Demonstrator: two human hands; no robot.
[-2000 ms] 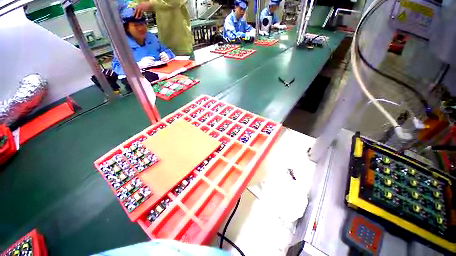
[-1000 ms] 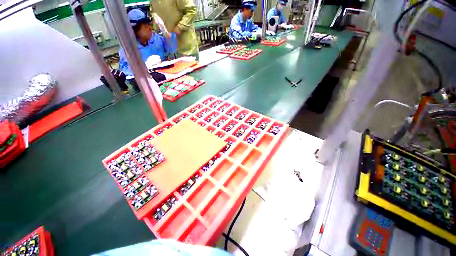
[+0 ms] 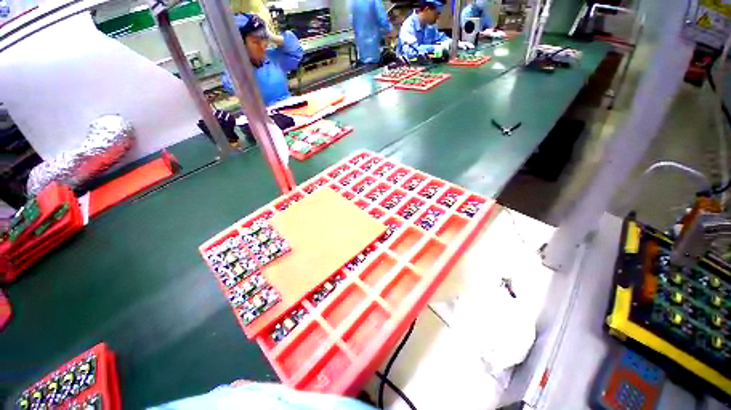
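Neither of my hands is in view; only a light blue piece of clothing (image 3: 264, 398) shows at the bottom edge. A large red compartment tray (image 3: 455, 264) lies in front of me, its far pockets filled with circuit boards and several near right pockets empty. A tan divider sheet (image 3: 327, 234) lies on the tray, with green circuit boards (image 3: 248, 260) grouped at its left end. At the right, a black fixture with a yellow edge (image 3: 667, 343) holds rows of boards under the machine's head (image 3: 707, 236). A blue-grey teach pendant (image 3: 629, 386) lies in front of the fixture.
Smaller red board trays (image 3: 112, 376) stand at lower left and far left. A metal post (image 3: 255, 96) rises behind the large tray. Dark open-handled cutters (image 3: 506, 127) lie on the green bench (image 3: 417, 120). A crumpled white cloth or bag (image 3: 509, 336) lies beside the machine. Several people in blue sit or stand beyond.
The view has swung left, so tray and fixture appear further right. The machine's head now covers part of the fixture's boards. The nearest seated person's arm is raised beside the head.
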